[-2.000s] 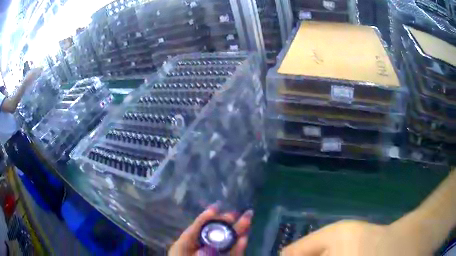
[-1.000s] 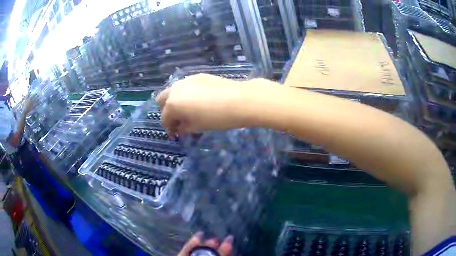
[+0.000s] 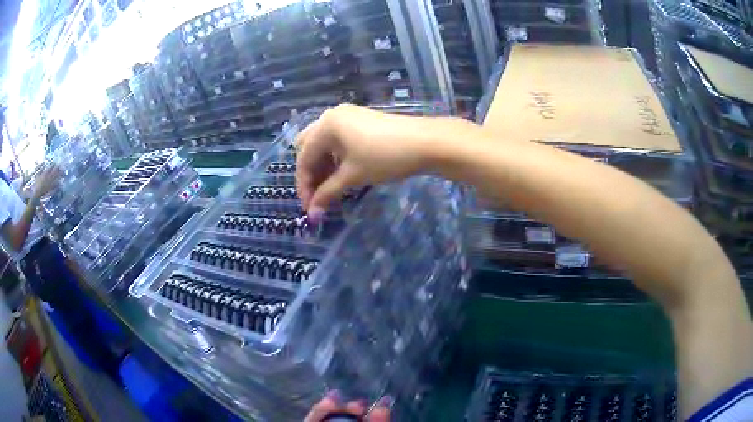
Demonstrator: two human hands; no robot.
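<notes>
A clear blister tray with rows of black-and-silver speaker drivers lies on top of a stack of clear trays. My right hand reaches over it from the right. Its fingertips point down at the right end of a middle row; whether they grip a driver is hidden. My left hand is cut off by the bottom edge. Its fingertips are around a dark-rimmed disc, a speaker driver, of which only the top rim shows.
A second filled tray lies at the bottom right on the green mat. A cardboard sheet tops a tray stack behind my right forearm. More tray stacks stand behind and at left. Another person's arm shows at far left.
My right hand came from the bottom right to over the tray, then shifted slightly right along the rows. My left hand sank mostly out of the picture with the driver. The view shifted slightly.
</notes>
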